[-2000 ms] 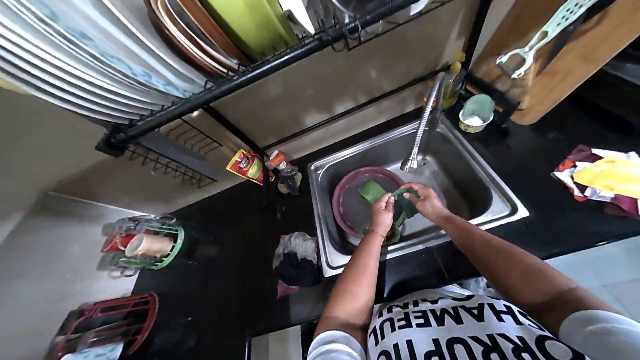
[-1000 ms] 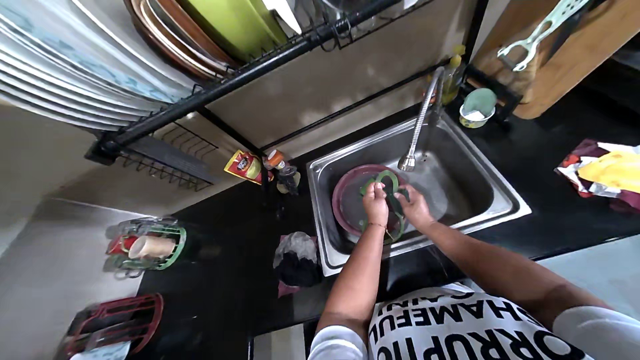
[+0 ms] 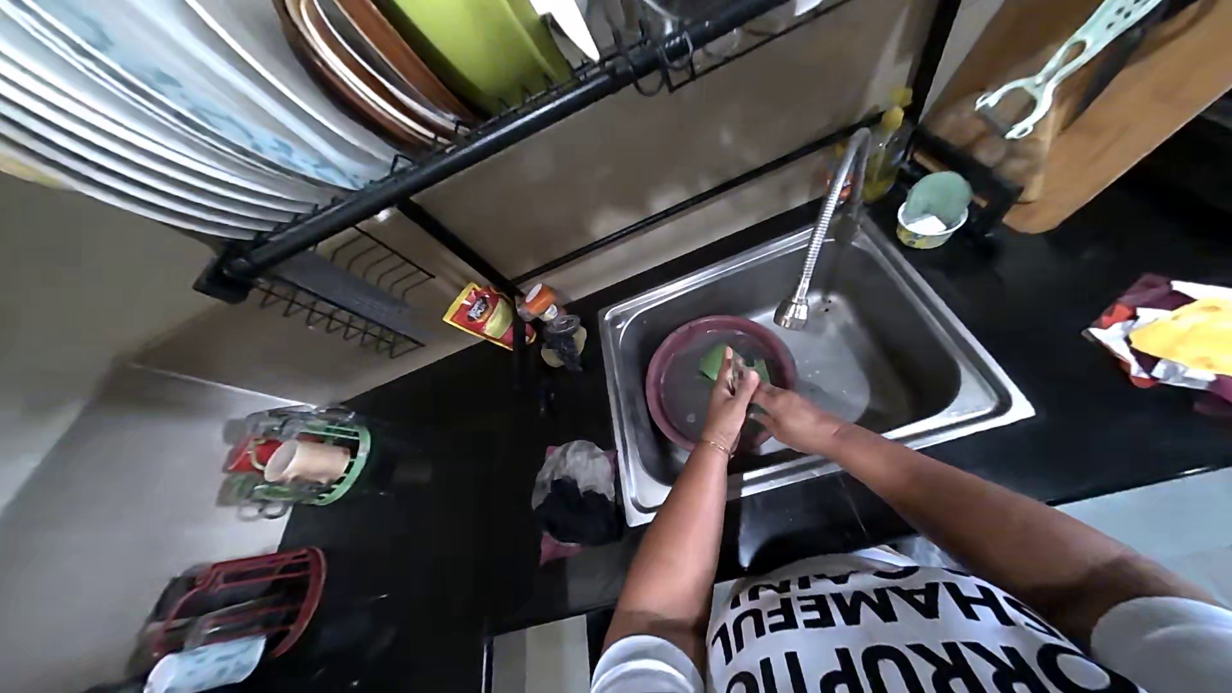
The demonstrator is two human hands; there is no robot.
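A reddish basin (image 3: 657,390) of water stands in the left part of the stainless steel sink (image 3: 972,385). Over it my left hand (image 3: 730,404) and my right hand (image 3: 791,418) meet, fingers touching. Whether anything is between them is hidden. Green material (image 3: 714,362), its kind unclear, shows in the basin just beyond my fingers. The flexible metal faucet (image 3: 816,252) hangs over the sink, its head to the right of the basin and not touching my hands.
Folded cloths (image 3: 1189,332) lie on the black counter at the right. Left of the sink are a crumpled cloth bundle (image 3: 577,491) and a spice jar (image 3: 562,339). A plastic tub (image 3: 932,223) stands behind the sink's right corner. A dish rack (image 3: 500,120) with plates hangs overhead.
My hands, earlier apart with a green strip or loop held up between them, have come together lower over the basin. That green item is no longer plainly visible between them.
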